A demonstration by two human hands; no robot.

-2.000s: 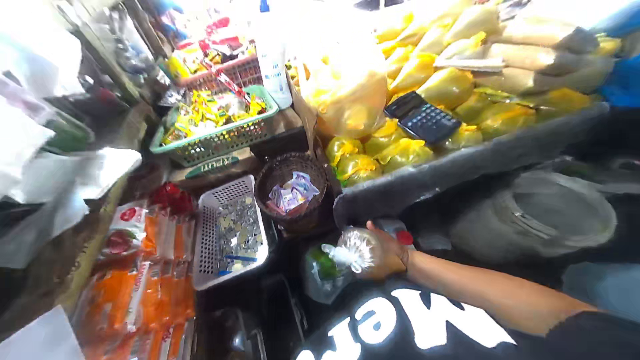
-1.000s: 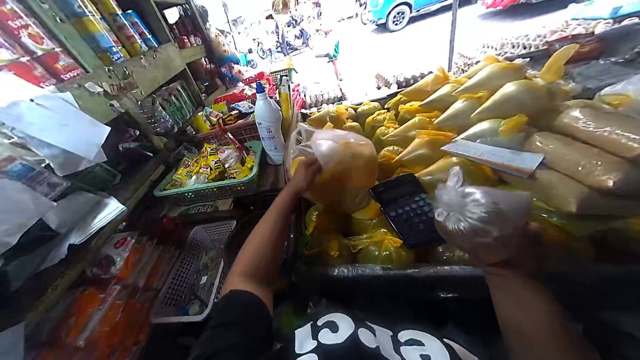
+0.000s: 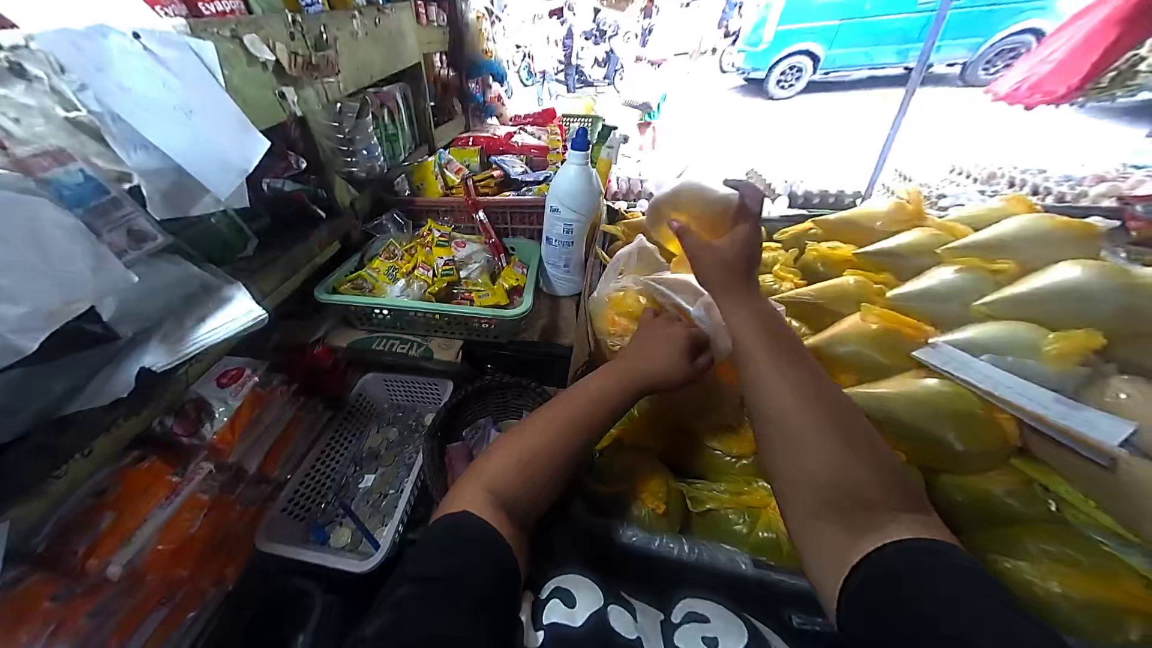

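My left hand (image 3: 664, 349) grips the rim of a translucent plastic carrier bag (image 3: 630, 270) that has yellowish things inside. Above and just right of it, my right hand (image 3: 727, 243) holds a rounded clear plastic bag of pale amber contents (image 3: 691, 209), its fingers wrapped around the right side. The carrier bag stands among tied yellow plastic bags (image 3: 864, 342), with more bags of greenish look (image 3: 729, 513) in front of it. What lies at the bottom of the carrier bag is hidden.
Left of the bags stand a white squeeze bottle (image 3: 571, 220) with a blue cap and a green basket (image 3: 423, 317) of small packets. Nearer are a white plastic basket (image 3: 360, 562) of coins and a dark woven basket (image 3: 436, 450). A flat white strip (image 3: 1026, 396) rests on the right-hand bags.
My left hand was at the carrier bag one second ago too. My right hand, then at the right with a clear knotted bag, is now above the carrier bag. The view has shifted.
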